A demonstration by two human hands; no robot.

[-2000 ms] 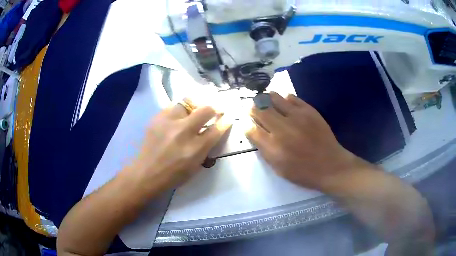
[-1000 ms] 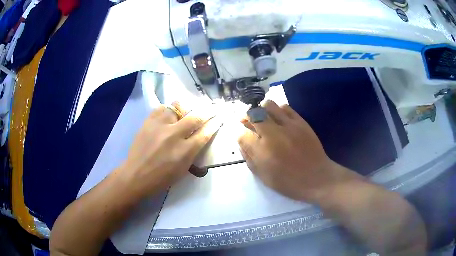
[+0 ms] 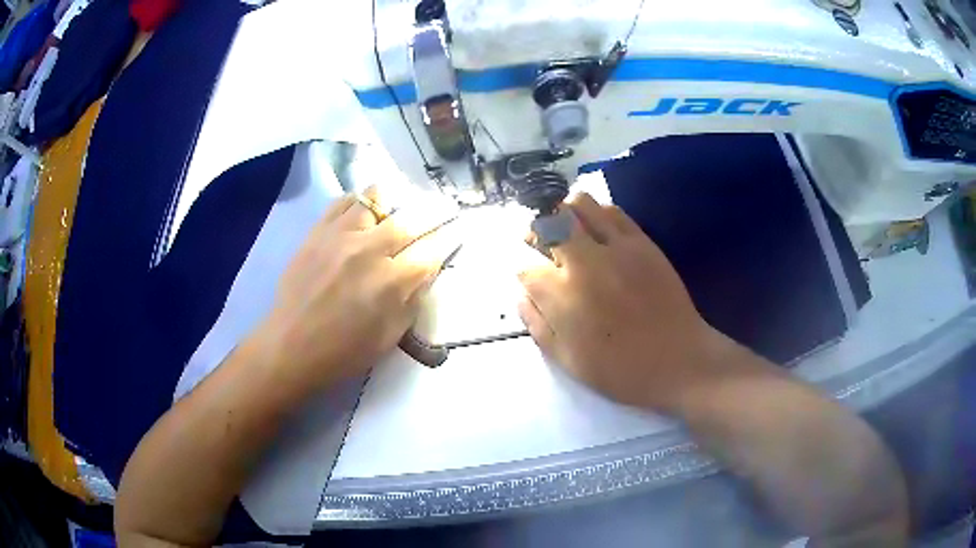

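My left hand lies on a pale panel left of the needle area, its fingertips pointing into the bright lamp glare. My right hand is just right of the needle area, its fingers bent down under the round tension knob. Glare hides the cloth at the fingertips, so I cannot tell whether either hand pinches an edge. The white sewing machine with a blue stripe stands over the work. The presser foot and needle are washed out by the light. The needle plate's dark front edge shows between the hands.
A stack of navy and pale panels lies at the left, with an orange-yellow strip beyond it. A navy panel stack lies under the machine arm at the right. A ruled strip runs along the table's front edge.
The view has shifted slightly. My left hand's fingertips have drawn a little left, away from my right hand, and the gap between the hands is wider. My right hand stays near the knob.
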